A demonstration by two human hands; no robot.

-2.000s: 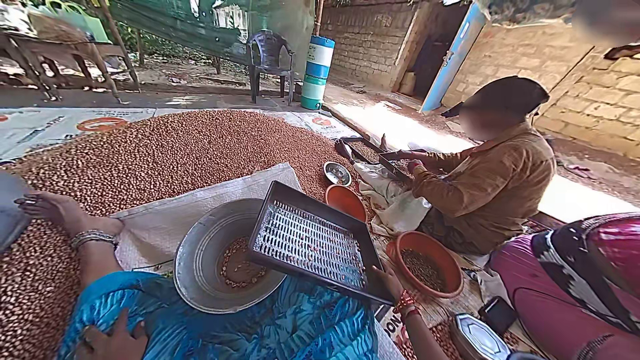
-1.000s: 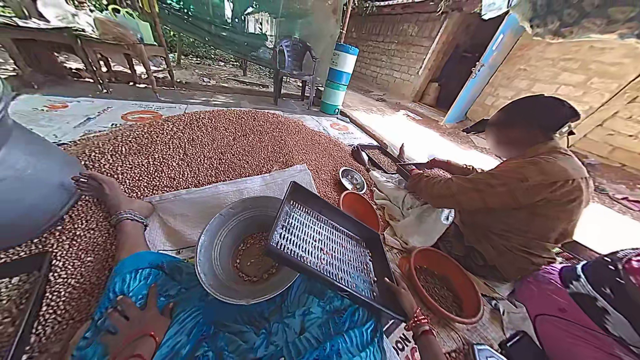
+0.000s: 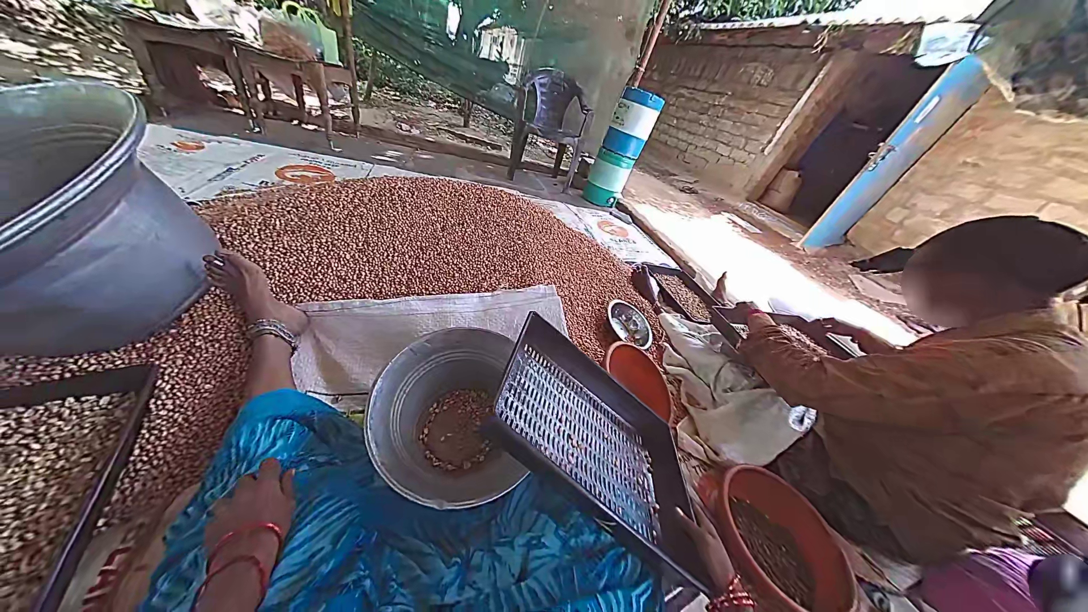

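Observation:
My right hand (image 3: 707, 544) grips the lower right edge of a black plastic slotted tray (image 3: 586, 442), which is tilted, with a few small bits on its mesh. The tray's left corner overlaps a grey metal basin (image 3: 399, 425) on my lap, with some nuts or seeds in its bottom. My left hand (image 3: 251, 510), with red bangles, rests on the blue cloth over my leg and holds nothing; its fingers are partly spread. Beyond the basin lies a white woven sack (image 3: 425, 331) beside a large heap of brown nuts or seeds (image 3: 408, 238).
A large metal pot (image 3: 93, 263) and a black-framed tray of nuts (image 3: 68, 476) are at left. Orange tubs (image 3: 786, 544), a small steel bowl (image 3: 630, 324) and a seated person (image 3: 952, 408) holding a tray are at right. A chair (image 3: 552, 110) stands behind the heap.
The view has swung left, bringing the large pot and the left tray further into view. My right hand still holds the slotted tray, and my left hand stays on the blue cloth.

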